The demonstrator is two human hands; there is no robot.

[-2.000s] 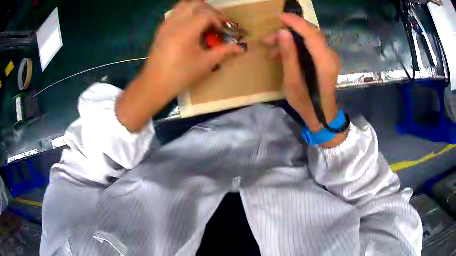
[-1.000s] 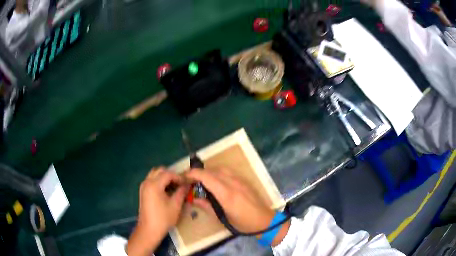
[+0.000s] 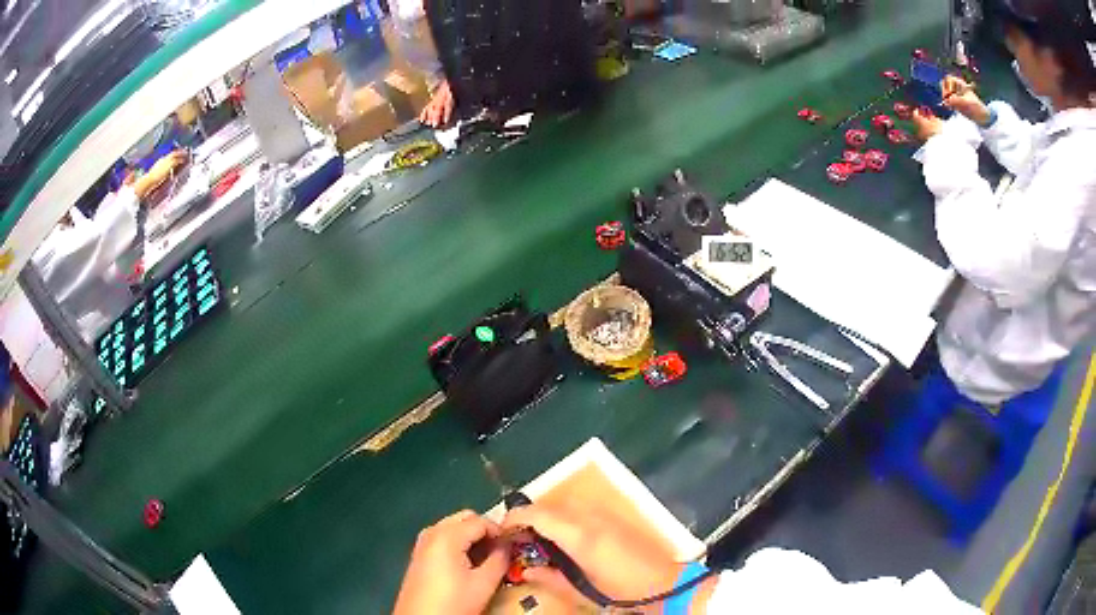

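Observation:
My left hand (image 3: 451,562) is at the bottom of the picture, its fingers closed on a red housing (image 3: 524,562) with silvery parts inside. My right hand (image 3: 595,553), with a blue wrist strap (image 3: 685,589), holds the soldering iron (image 3: 514,500); its fingers touch the housing too. The iron's thin tip points up and away from the housing. Both hands are over the tan work board (image 3: 597,477) with cream edges. A small dark square piece (image 3: 529,603) lies just below the housing. Solder wire cannot be made out.
Ahead stand a black tray (image 3: 493,378), a round tip cleaner (image 3: 608,324) and a black stand (image 3: 673,270) with a display. A red unit (image 3: 663,369) lies beside the cleaner. Tweezers (image 3: 793,366) and white paper (image 3: 841,264) are right. Another person sits at the right, near several red units.
The view has tilted up and shows more of the bench and other people. My hands have come together at the housing; the iron was apart from it two seconds ago.

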